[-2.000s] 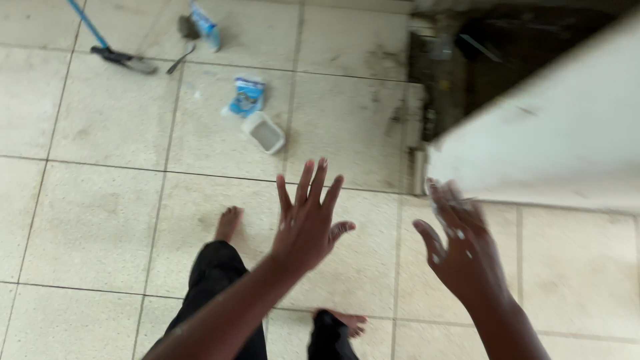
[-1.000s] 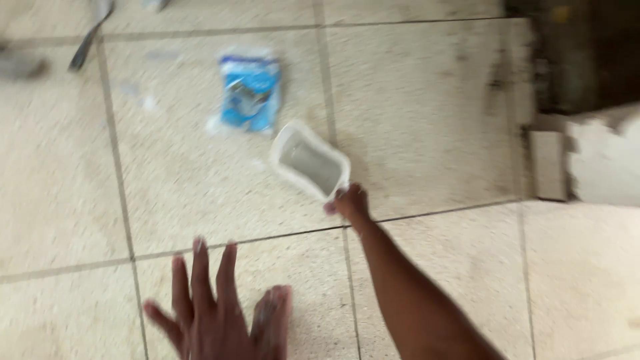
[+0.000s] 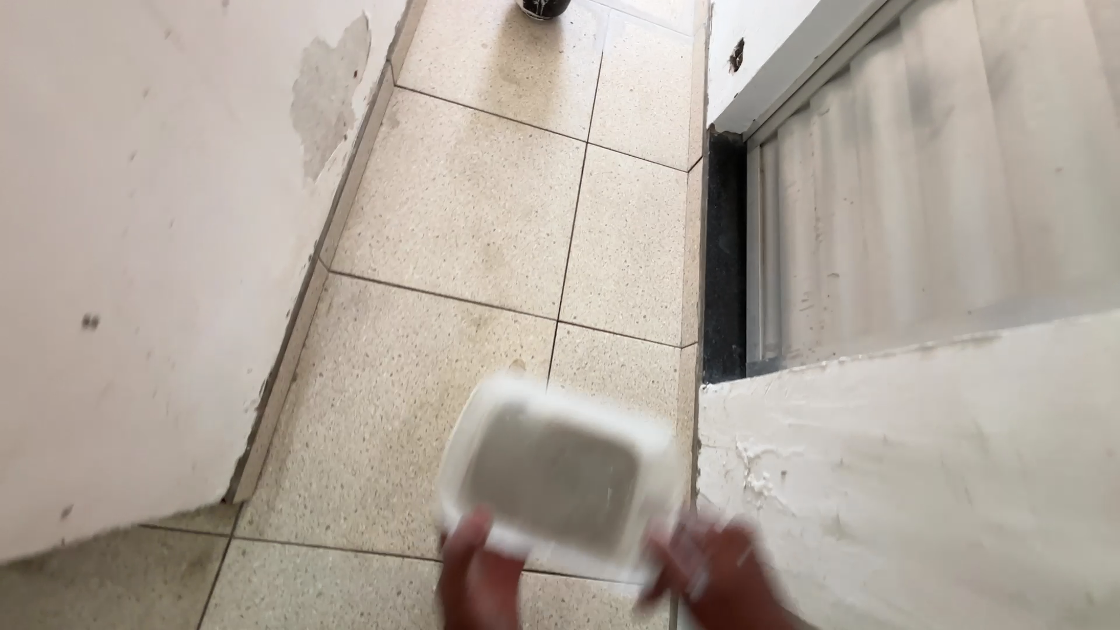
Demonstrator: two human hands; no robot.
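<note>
A white plastic tub (image 3: 560, 468), blurred by motion, is held low in the middle of the view, above the floor tiles. Its inside shows a flat grey surface; whether that is the contents or the bare bottom I cannot tell. My left hand (image 3: 481, 573) grips the near left edge, with the thumb over the rim. My right hand (image 3: 713, 569) holds the near right corner and has whitish smears on its fingers.
A white wall (image 3: 157, 262) with peeling paint runs along the left. On the right are a chipped white wall (image 3: 919, 464) and a recess with a corrugated pale panel (image 3: 945, 175). A dark round object (image 3: 544, 7) stands on the floor (image 3: 464, 192) at the far end.
The tub was on the floor two seconds ago, then in my right hand alone; now both hands hold it. The view has swung to a narrow passage, and the blue packet is out of sight.
</note>
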